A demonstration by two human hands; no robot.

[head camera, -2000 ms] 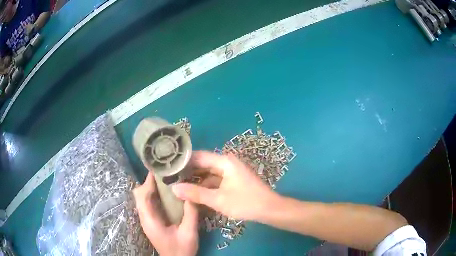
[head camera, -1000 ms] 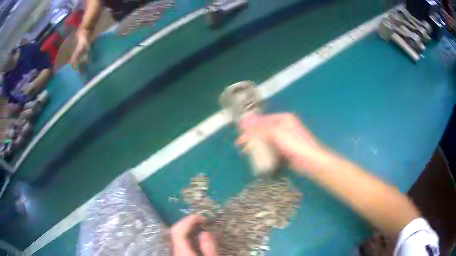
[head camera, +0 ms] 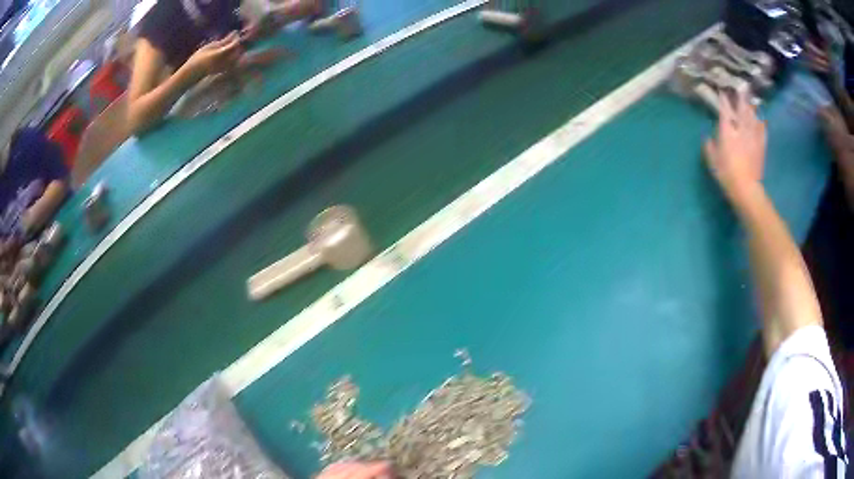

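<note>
My right hand reaches to the far right end of the table, its fingertips at a group of beige fan or dryer bodies; whether it grips one cannot be told. My left hand is cut off by the bottom edge beside the loose pile of small clips; only its upper part shows. One beige body lies on the dark green belt, its handle pointing left, close to the white edge strip.
A clear plastic bag of clips lies at the lower left. The white strip parts table and belt. Another body lies farther along the belt. Other workers sit across it. A black box-like device and another person's hand are at the far right.
The body my right hand held now lies on the belt. My right hand has moved to the far right group. My left hand has left the body and is now at the bottom edge.
</note>
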